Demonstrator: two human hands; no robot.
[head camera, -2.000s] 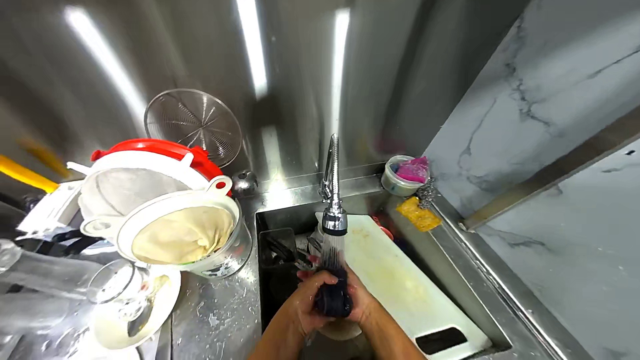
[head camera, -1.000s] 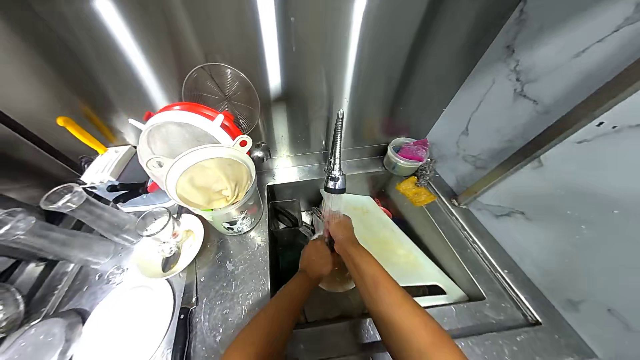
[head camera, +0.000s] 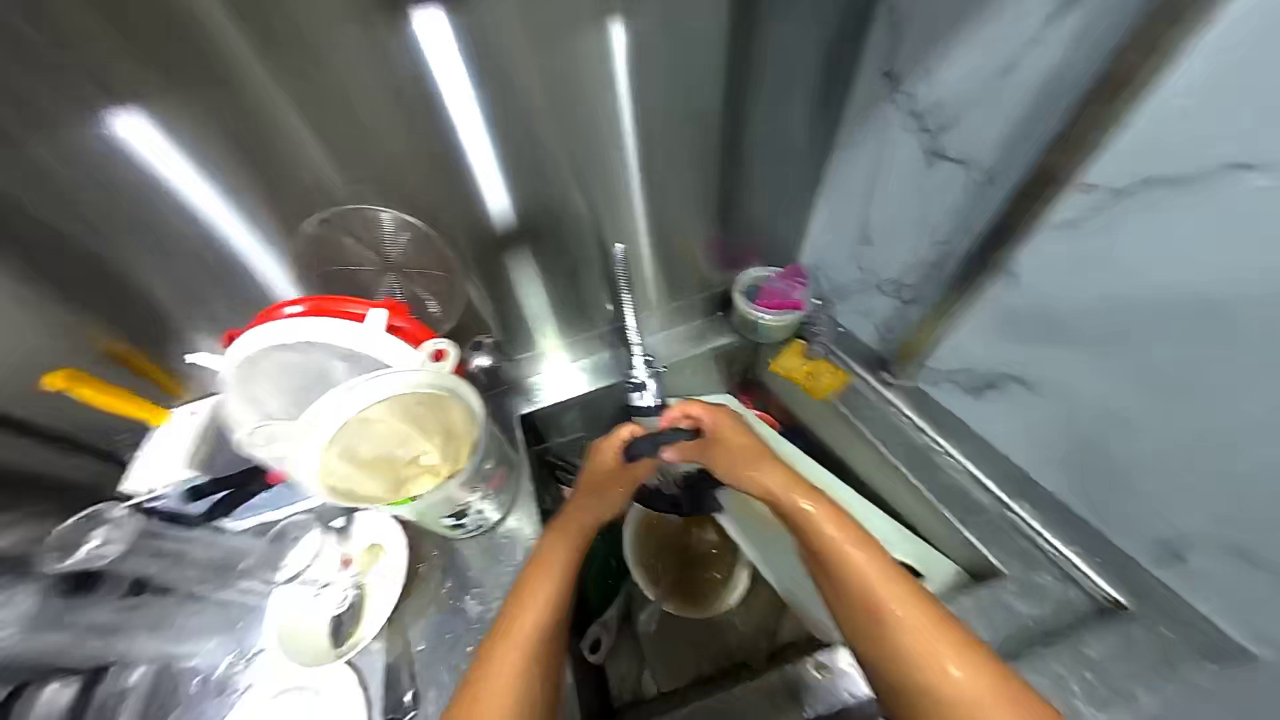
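Observation:
Under the tap (head camera: 643, 385), in the stainless steel sink, both my hands hold a black, wet object (head camera: 660, 443) whose exact kind I cannot tell. My left hand (head camera: 607, 470) grips its left end and my right hand (head camera: 722, 447) its right end. A dark part hangs below the fingers, over a round bowl (head camera: 690, 565) of cloudy water. Behind my right forearm leans a white cutting board (head camera: 830, 480) with a handle slot.
Left of the sink stand white strainers (head camera: 400, 450), a red-rimmed one (head camera: 330, 308), a plate with scraps (head camera: 385, 580) and blurred clear glasses (head camera: 190, 550). A tub with a pink cloth (head camera: 765, 305) and a yellow sponge (head camera: 810, 368) lie at the back right corner.
The black object, seen in the hands two seconds ago, shows again after being mostly hidden one second ago. My hands have moved apart, one at each end of it. The view has shifted and blurred.

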